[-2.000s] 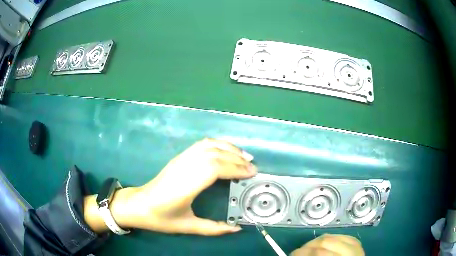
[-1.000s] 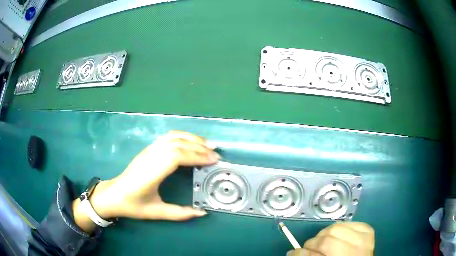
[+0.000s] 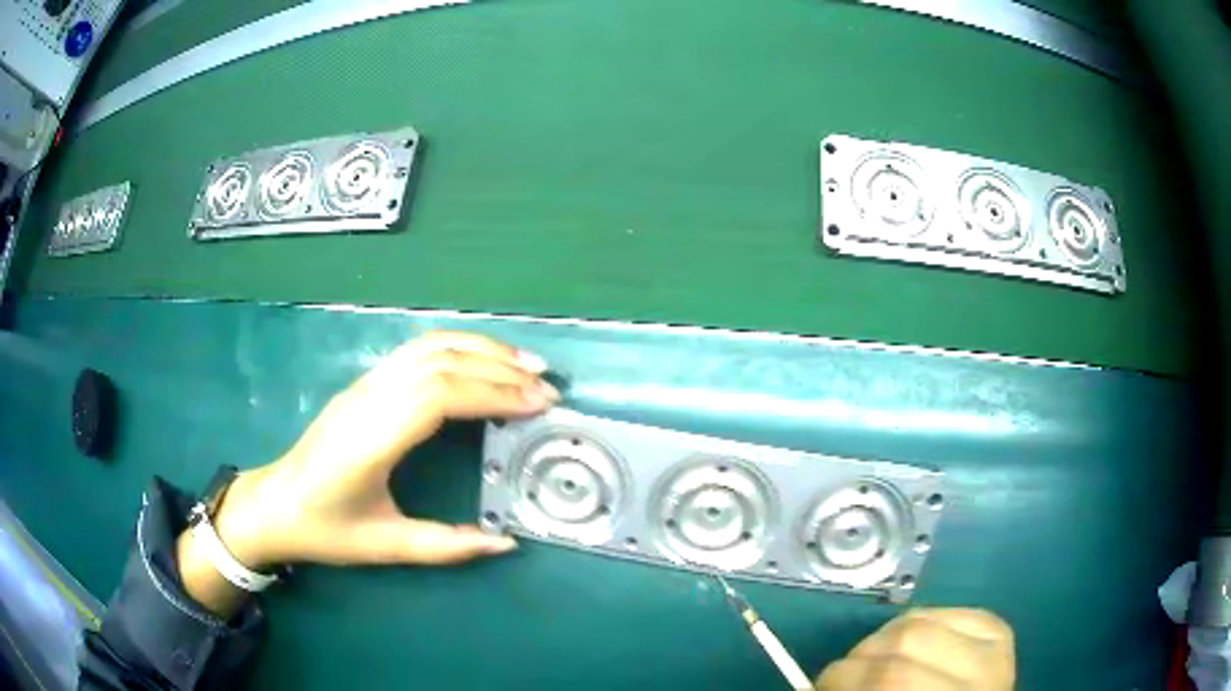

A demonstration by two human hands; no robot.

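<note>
A silver-grey metal plate (image 3: 641, 510) with three round ringed recesses lies on the shiny blue-green mat. My left hand (image 3: 378, 466) is bare and holds the plate's left end between thumb and fingers, at its upper and lower corners. My right hand (image 3: 932, 655), cut off by the bottom edge, grips a thin pen-like tool (image 3: 779, 655) with a pale handle. The tool's dark tip is at the plate's near long edge, below the middle recess. Whether the tip touches the edge is hard to tell.
Beyond the mat, a green conveyor belt (image 3: 608, 189) carries similar plates, one at right (image 3: 972, 213), one at left (image 3: 305, 185) and a smaller-looking one (image 3: 91, 220) at far left. A dark oval object (image 3: 93, 412) lies on the mat's left. A white panel with a blue button (image 3: 57, 38) stands upper left.
The plate and my left hand have shifted left and slightly up in view. The tool tip has moved from near the left recess to below the middle one. The belt plates have moved right.
</note>
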